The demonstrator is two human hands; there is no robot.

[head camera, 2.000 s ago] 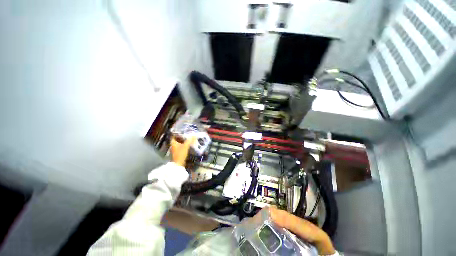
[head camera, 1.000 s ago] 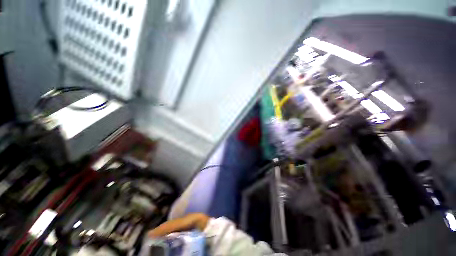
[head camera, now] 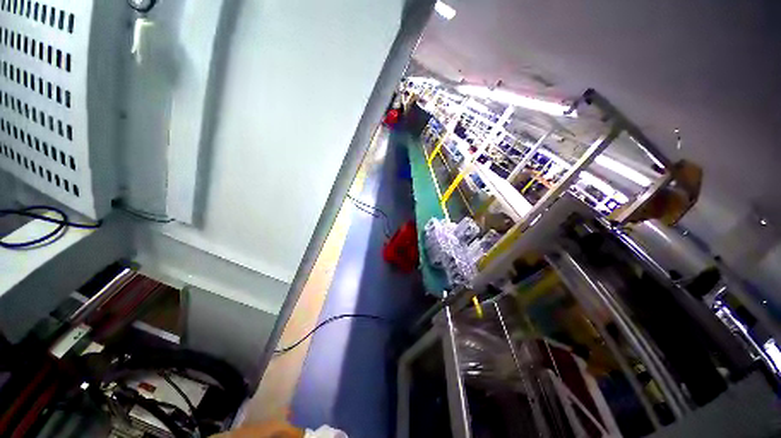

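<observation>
My right hand (head camera: 261, 429) is cut off by the bottom edge; only a strip of it and a bit of white sleeve (head camera: 325, 433) show, and what it holds, if anything, is hidden. My left hand is not in view. Shiny clear packs (head camera: 454, 248) lie heaped on the green belt conveyor (head camera: 426, 192), ahead and right of centre. The machine bed (head camera: 154, 393) with red rails (head camera: 34, 411) and black hoses shows at the lower left.
A white cabinet wall (head camera: 257, 128) and a vented cover (head camera: 38, 94) stand at the left. A red object (head camera: 401, 248) sits beside the belt. A black cable (head camera: 330, 319) crosses the blue and tan aisle floor (head camera: 342, 368). An open-frame machine (head camera: 531, 359) stands at the right.
The view has swung right, from the machine's inside to the aisle and line. My left hand has left the picture. My right hand has sunk to the bottom edge, and its packs no longer show.
</observation>
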